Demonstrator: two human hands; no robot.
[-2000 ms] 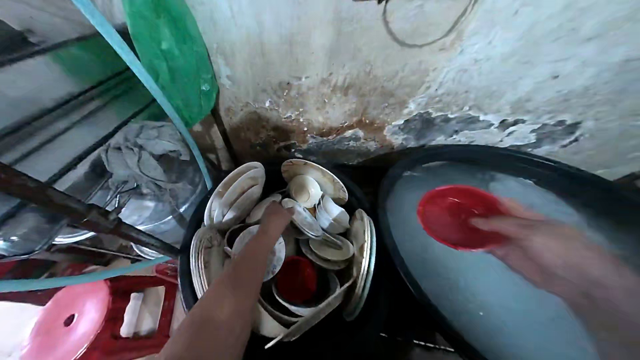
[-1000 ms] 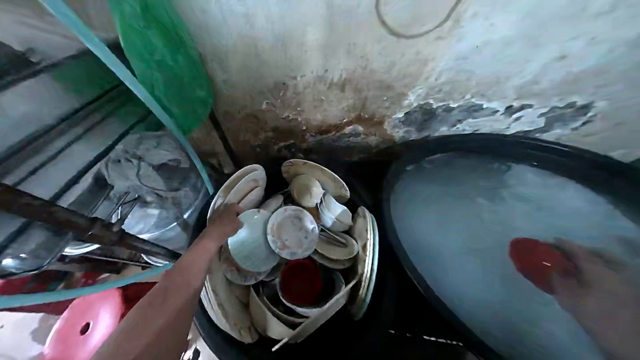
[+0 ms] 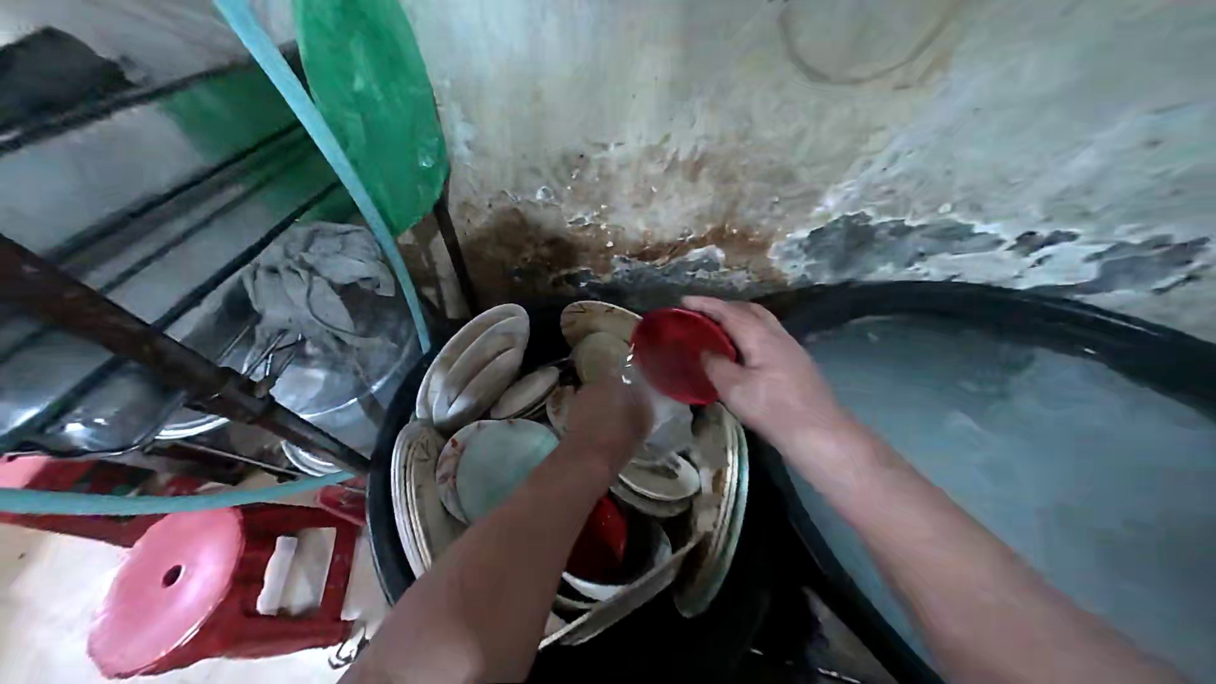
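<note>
My right hand point(image 3: 760, 356) grips a red plastic bowl point(image 3: 676, 353) by its side, tilted over the right rim of a black tub point(image 3: 382, 532) packed with dishes. Clear water seems to run from the bowl beside my left hand point(image 3: 608, 413), which reaches in among the dishes; its fingers are blurred, so any hold cannot be told. Stacked plates point(image 3: 475, 366) stand on edge around the tub's sides. A pale round plate point(image 3: 502, 465) lies left of my left wrist, and a red bowl point(image 3: 600, 541) sits lower down, partly hidden by my forearm.
A large black basin point(image 3: 959, 302) of cloudy water point(image 3: 988, 456) stands at the right. Behind is a peeling wall point(image 3: 665, 123). At the left are a metal rack point(image 3: 180, 366), a light blue hose point(image 3: 323, 142), a green plastic sheet point(image 3: 375, 104) and a red stool point(image 3: 176, 589).
My right hand has brought the red bowl from over the basin leftward to the dish tub. My left hand has moved from the tub's left side, beside the pale plate, toward its middle.
</note>
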